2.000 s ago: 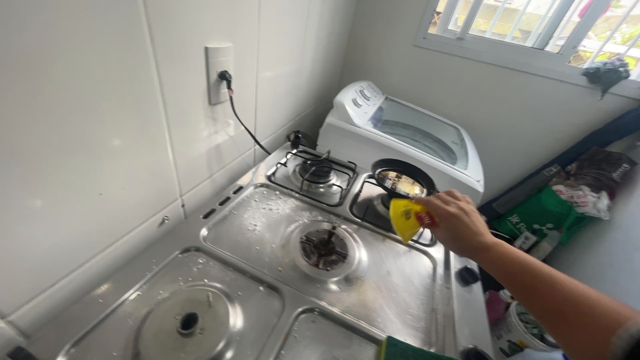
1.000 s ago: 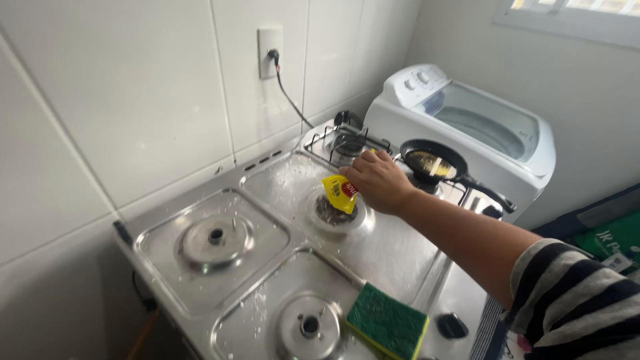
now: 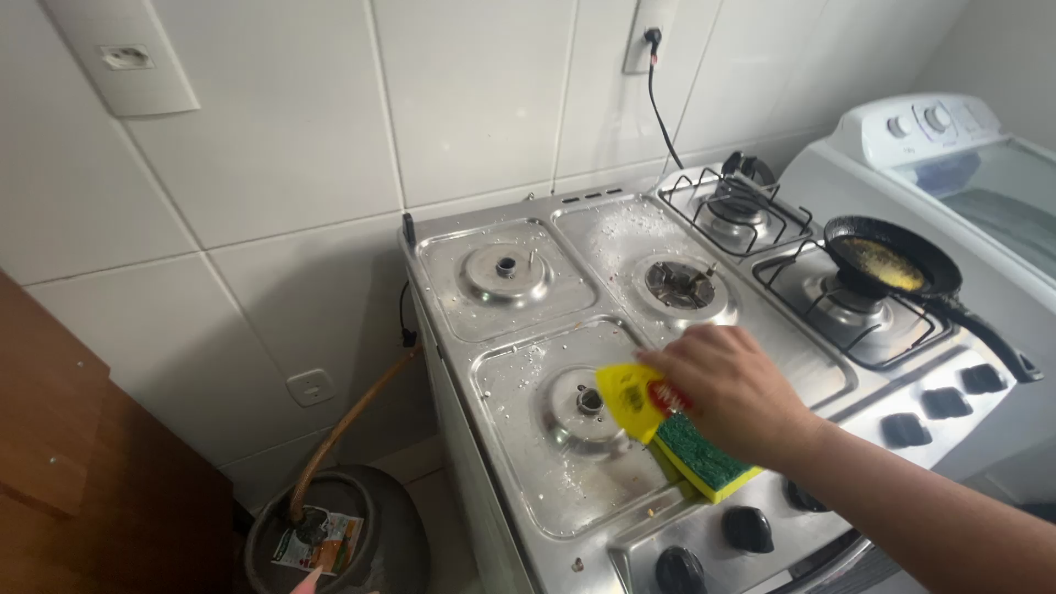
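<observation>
My right hand [image 3: 734, 396] is closed around a small yellow packet [image 3: 635, 400] with a red mark, tilted down over the front left part of the stainless steel gas stove [image 3: 569, 528]. Under the hand lies a green and yellow scouring sponge [image 3: 709, 462] on the stove's front. White grains are scattered over the left and middle burner wells. At the bottom edge only a fingertip of my left hand [image 3: 308, 581] shows, over the gas cylinder; what it does is hidden.
A black frying pan [image 3: 891, 256] with yellowish residue stands on the front right grate, its handle pointing forward. Black knobs [image 3: 747, 528] line the front. A washing machine [image 3: 874, 124] stands to the right, a gas cylinder [image 3: 396, 528] with a hose [image 3: 351, 421] to the left, near a brown wooden panel [image 3: 107, 462].
My right hand has moved with the packet from the right grate, past the middle burner, to the front left burner. More white grains lie on the left wells. The view has swung left.
</observation>
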